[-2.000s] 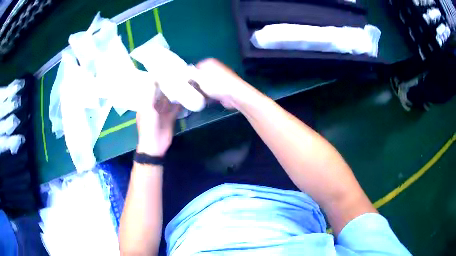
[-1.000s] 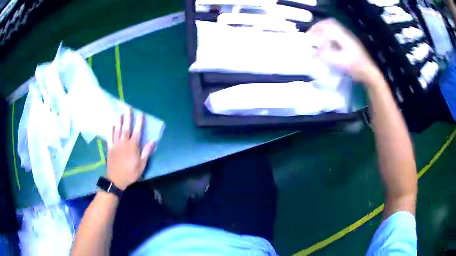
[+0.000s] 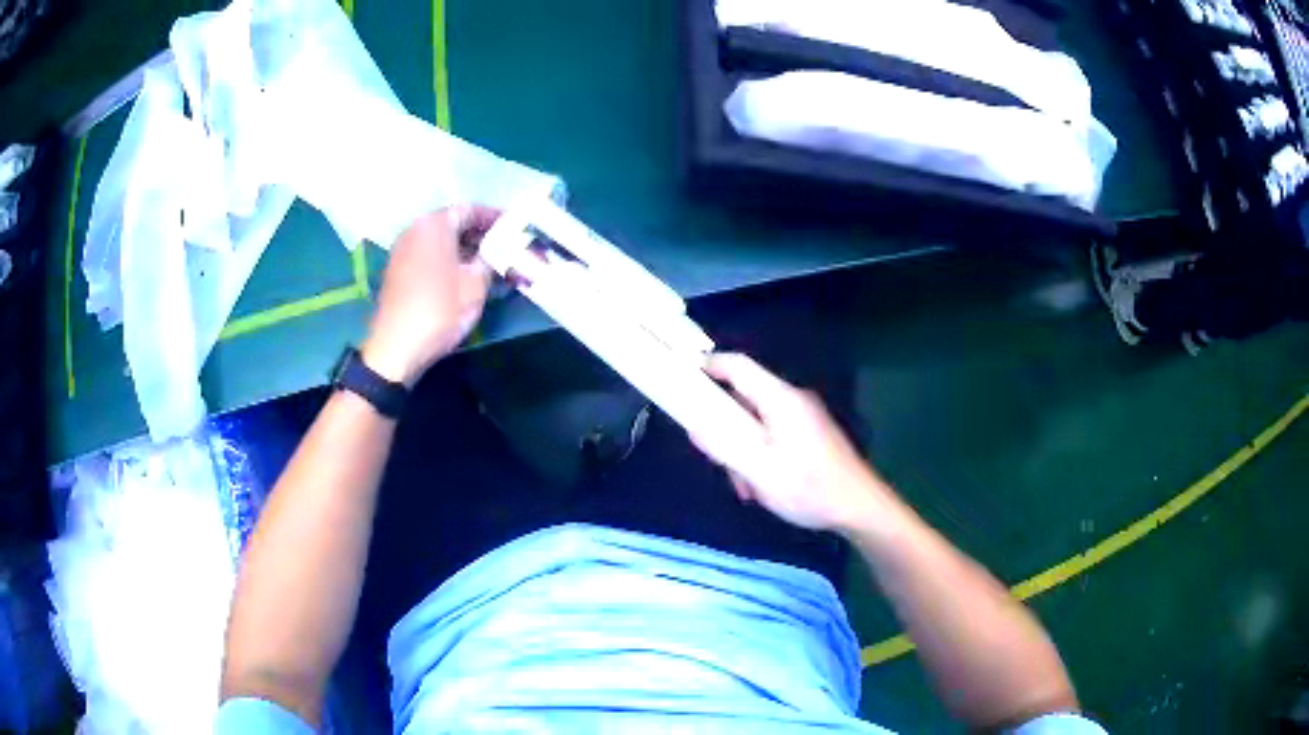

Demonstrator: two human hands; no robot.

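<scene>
A long white plastic part point(image 3: 617, 319) with cut-outs is held slanting over the bench's front edge, unwrapped along most of its length. My right hand point(image 3: 787, 448) grips its lower right end. My left hand point(image 3: 435, 287) is at its upper left end, holding the edge of a limp translucent sleeve point(image 3: 431, 172). Whether the part's tip is inside the sleeve mouth, I cannot tell. More loose sleeves point(image 3: 172, 259) lie overlapping on the left of the bench.
A black tray point(image 3: 711, 101) at the upper right holds bagged parts point(image 3: 919, 132). A bulk bag of sleeves point(image 3: 144, 589) is below the bench at left. Trays of parts stand at far right point(image 3: 1256, 115). A person's shoe point(image 3: 1120, 295) shows at right.
My right hand has left the tray and now holds an unwrapped part in front of me. My left hand has moved from lying flat on the sleeves to gripping at the part's end.
</scene>
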